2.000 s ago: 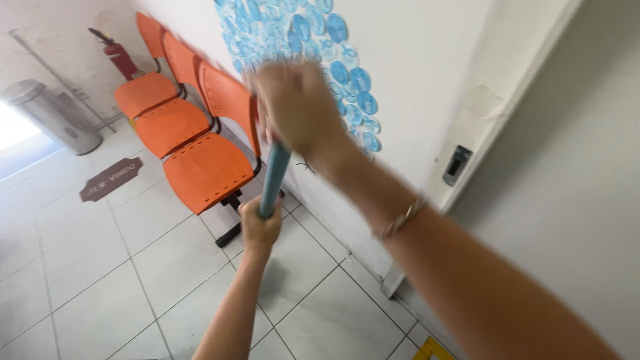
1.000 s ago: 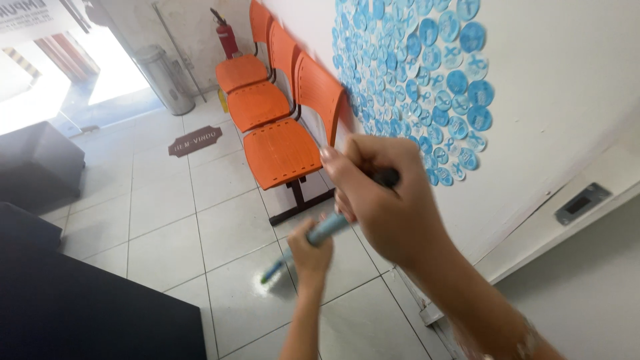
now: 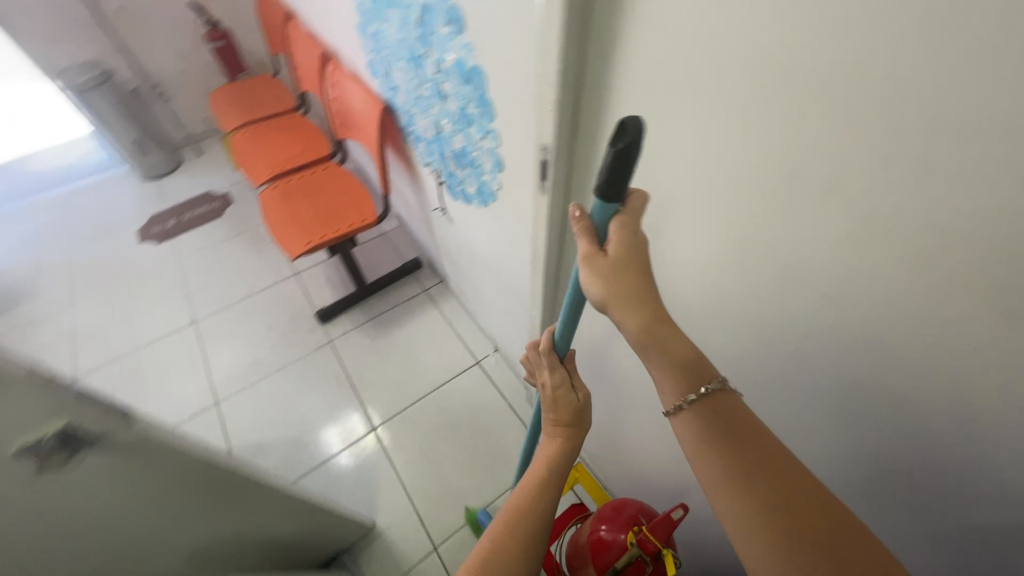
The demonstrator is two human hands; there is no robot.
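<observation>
A broom with a teal handle (image 3: 570,312) and a black end cap slants down across the middle of the head view. My right hand (image 3: 620,264) grips the handle just below the cap, its thumb along the left side; a bracelet is on that wrist. Lower down, my left hand (image 3: 560,384) is closed around the same handle. The broom head (image 3: 478,520), with green bristles and a blue part, shows low on the tiled floor, partly hidden by my left forearm.
A red fire extinguisher (image 3: 620,536) stands at bottom center beside yellow floor marking (image 3: 588,482). Joined orange chairs (image 3: 316,208) line the wall, with a metal bin (image 3: 120,120) and another extinguisher (image 3: 224,50) beyond. A pale panel (image 3: 160,496) is at lower left.
The view has swung right, bringing the near fire extinguisher into sight. The broom head has moved from the floor near the chairs to beside that extinguisher. Both hands still hold the handle.
</observation>
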